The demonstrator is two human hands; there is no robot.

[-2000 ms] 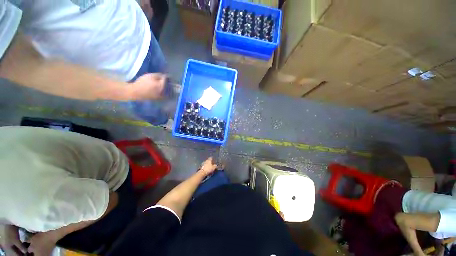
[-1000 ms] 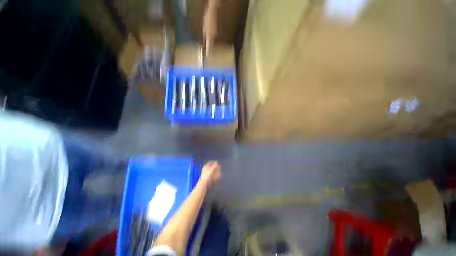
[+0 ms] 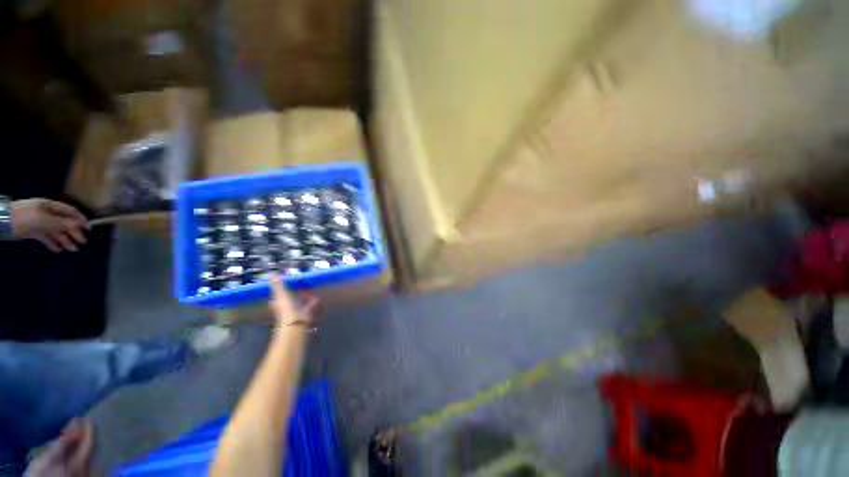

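A blue tray (image 3: 188, 244) stands on a brown carton at left of centre, full of dark and silver modules (image 3: 279, 233) in rows. My left hand (image 3: 293, 306) reaches up from the bottom. Its fingers overlap the tray's near rim, close to the front modules. The blur hides whether the fingers grip the rim. My right hand is not in view. Another blue tray (image 3: 316, 430) shows at the bottom edge, partly behind my left forearm.
Another person's hand (image 3: 51, 224) is at the left beside a thin pale strip. Jeans (image 3: 84, 373) show below. Large cartons (image 3: 577, 158) fill the upper right. A red stool (image 3: 666, 424) stands at lower right near a yellow floor line. An open carton (image 3: 140, 172) holds dark items.
The view has moved toward the full tray, which now appears larger and nearer. My left hand has moved from beside the lower tray to the full tray's near rim.
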